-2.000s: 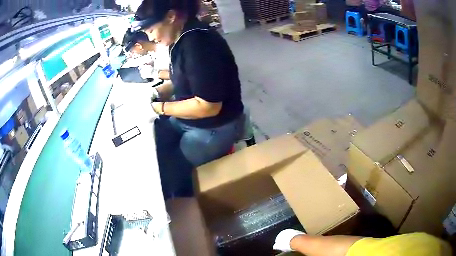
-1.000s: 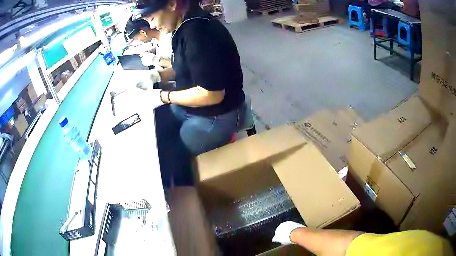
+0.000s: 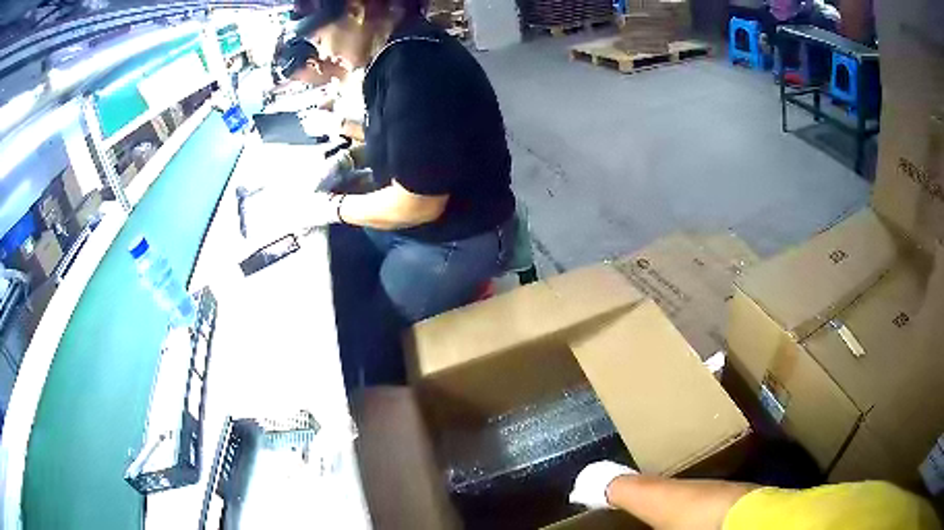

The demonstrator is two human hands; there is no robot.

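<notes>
An open brown carton (image 3: 497,342) with raised flaps stands beside the bench at the bottom centre. Dark, shiny bubble-wrapped parts (image 3: 533,440) lie inside it. My right hand (image 3: 598,484), in a white glove, is at the carton's near right edge, over or beside the wrapped parts. Its fingers are small and partly hidden, so I cannot tell whether they hold anything. My left hand is out of the picture.
A long white bench (image 3: 295,342) bears a black open tray (image 3: 233,466), a black housing (image 3: 181,399) and a small black frame (image 3: 269,254). A water bottle (image 3: 155,274) stands by the green belt (image 3: 98,383). A co-worker (image 3: 440,135) sits beyond. Closed cartons (image 3: 792,352) stand right.
The view has shifted slightly. The co-worker's hands have moved at the bench. My right hand stays at the carton's edge, with little change.
</notes>
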